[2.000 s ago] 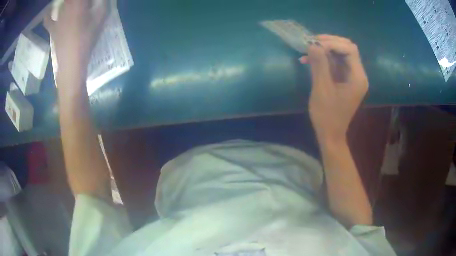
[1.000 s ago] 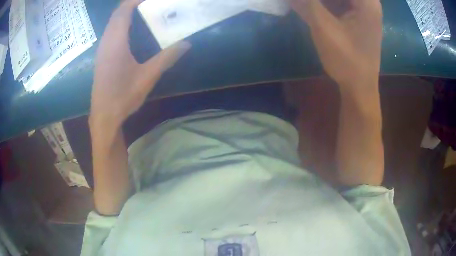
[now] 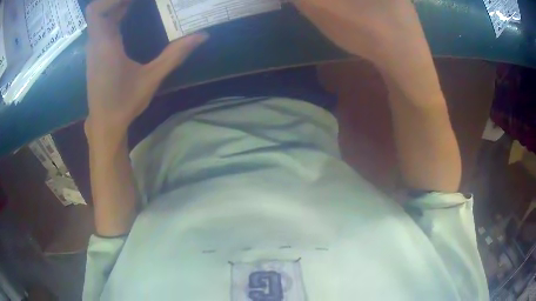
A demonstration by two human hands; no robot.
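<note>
A white printed leaflet sheet [image 3: 220, 14] with a ruled table of small print lies across the top edge, which cuts it off. My left hand [image 3: 120, 73] is at its left end, thumb tip against the lower left corner and the fingers spread away from the thumb; some fingertips are cut off by the top edge. My right hand [image 3: 367, 26] is over the sheet's right end and seems to grip it, but its fingertips are out of the picture. Whether the sheet is folded behind does not show.
A stack of printed leaflets [image 3: 44, 38] lies on the dark green tabletop [image 3: 264, 48] at the upper left. A single printed sheet [image 3: 503, 14] lies at the upper right. Printed papers [image 3: 59, 176] show below the bench edge at left. Cartons and loose papers show low at the right.
My left hand left the stack and came to the sheet; my right hand moved up to it from the right. The sheet now shows a printed table where it looked mostly plain. The view has shifted.
</note>
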